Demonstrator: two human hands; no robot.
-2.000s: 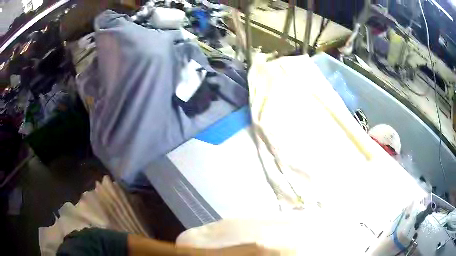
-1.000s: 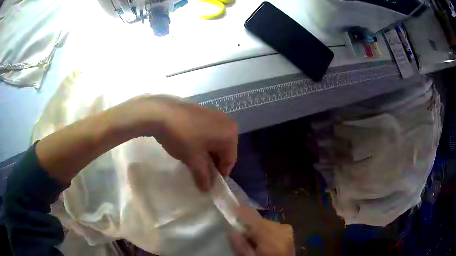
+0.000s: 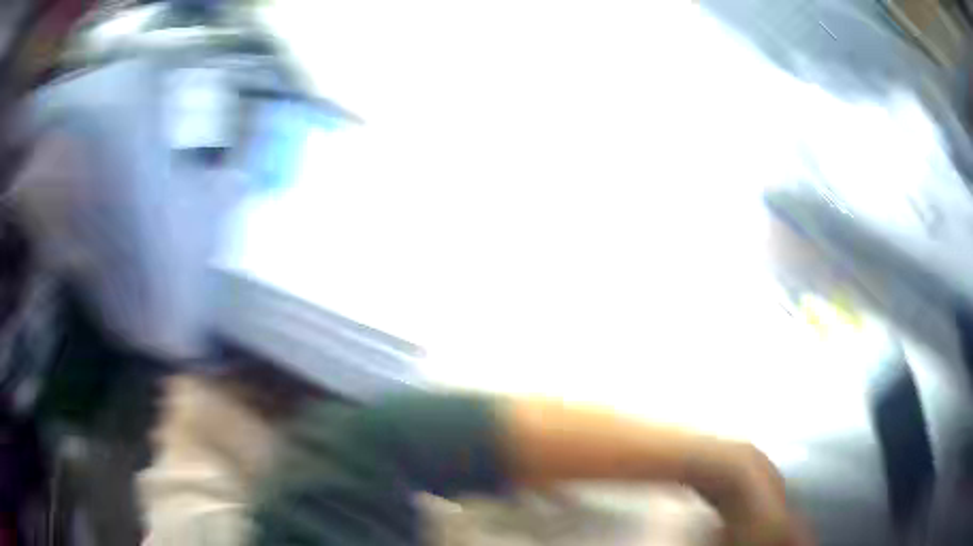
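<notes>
The view is strongly blurred and overexposed. My left hand [image 3: 752, 491] is at the lower right, reached by a bare forearm and a dark sleeve from the lower left. Its fingers are blurred and cut off by the bottom edge, so its grip cannot be told. Cream cloth [image 3: 608, 514] shows below the forearm, partly cut off. My right hand is out of the picture. White glare hides most of the table's surface and anything on it.
The table's grey front edge [image 3: 320, 336] runs on the left, with a blue corner [image 3: 280, 144] above it. Grey-lilac cloth [image 3: 133, 224] is beyond. Cream cloth layers [image 3: 203, 459] hang lower left. Yellow handles [image 3: 832, 312] and a dark phone-like shape [image 3: 905, 448] are at right.
Since one second ago, the view has swung left and blurred. My left hand now shows farther right and lower in the picture. My right hand has left the picture.
</notes>
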